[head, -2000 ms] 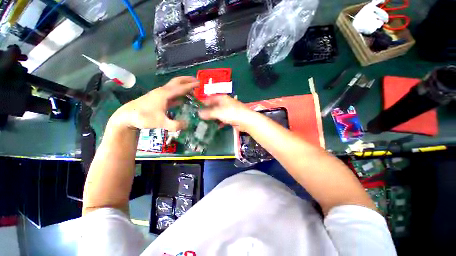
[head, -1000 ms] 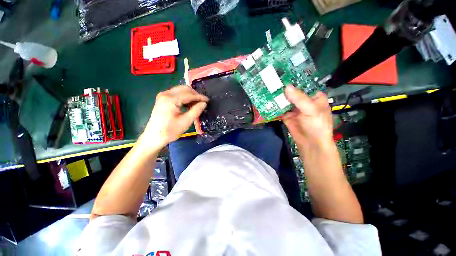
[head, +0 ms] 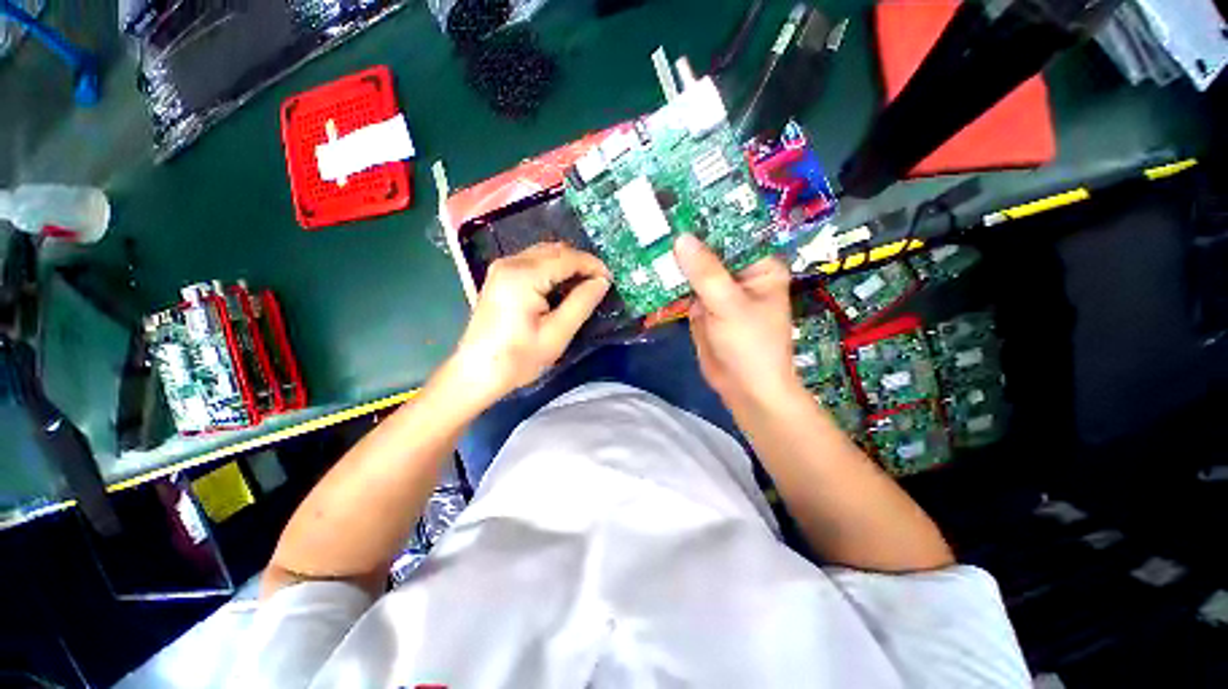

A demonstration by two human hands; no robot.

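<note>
A green circuit board [head: 673, 215], chip side up, is held by its near edge in my right hand [head: 741, 316], thumb on top. It is tilted over the right part of a black housing [head: 505, 232] on the red mat [head: 532, 172]. My left hand [head: 539, 310] is at the board's left edge over the housing, with thumb and forefinger pinched together. Whether something thin is between those fingertips is too small to tell. The housing's right side is hidden under the board and my hand.
A red perforated plate [head: 348, 148] with a white strip lies back left. Boards in red holders [head: 222, 357] stand left. A thick black tube [head: 943, 88] crosses a red pad [head: 1003, 128] right. Dark small parts [head: 512, 70] lie behind. More boards [head: 896, 377] are below the bench edge.
Earlier both hands were around the board at the left; then my right hand held it right of the housing. Now the board is lower over the housing, and my left hand is at its edge.
</note>
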